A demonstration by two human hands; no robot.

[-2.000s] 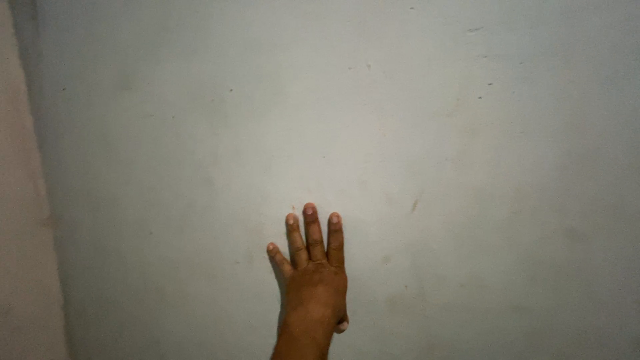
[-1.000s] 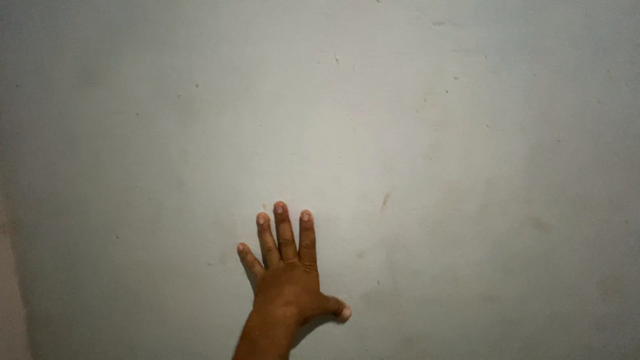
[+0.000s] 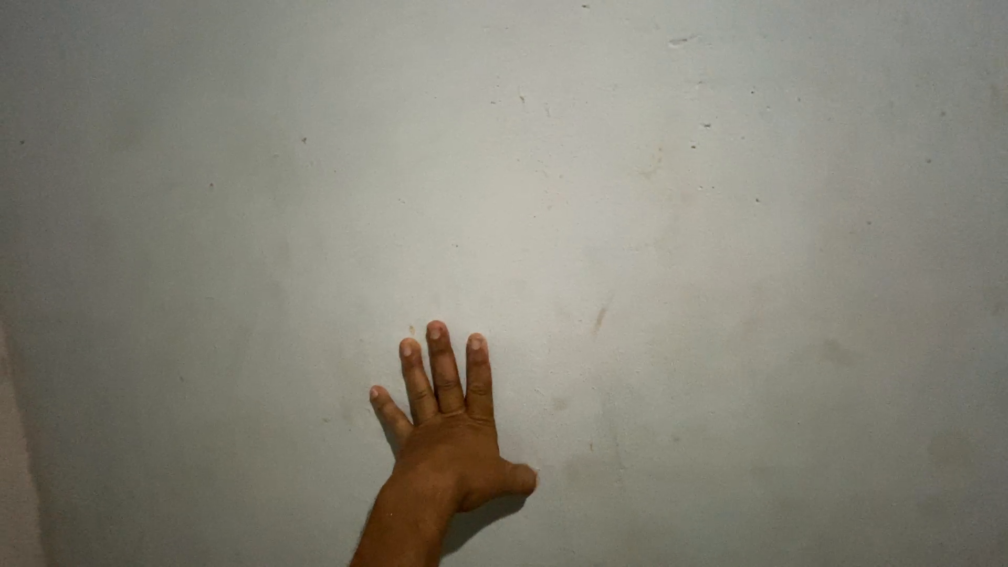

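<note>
My left hand [image 3: 453, 453] lies back up against a pale grey-green painted wall [image 3: 669, 260], low and a little left of the middle of the view. Its fingers are spread and point upward, and the thumb sticks out to the right. The hand holds nothing. A soft shadow falls on the wall under the thumb and wrist. My right hand is out of the picture.
Small chips, specks and faint stains mark the wall, among them a brown streak [image 3: 600, 319] to the right of the fingers. At the lower left edge stands a strip of pinkish surface [image 3: 16, 488].
The thumb, mostly tucked beside the palm two seconds ago, has swung out to the right. The fingertips stay at about the same place on the wall. The view has shifted somewhat.
</note>
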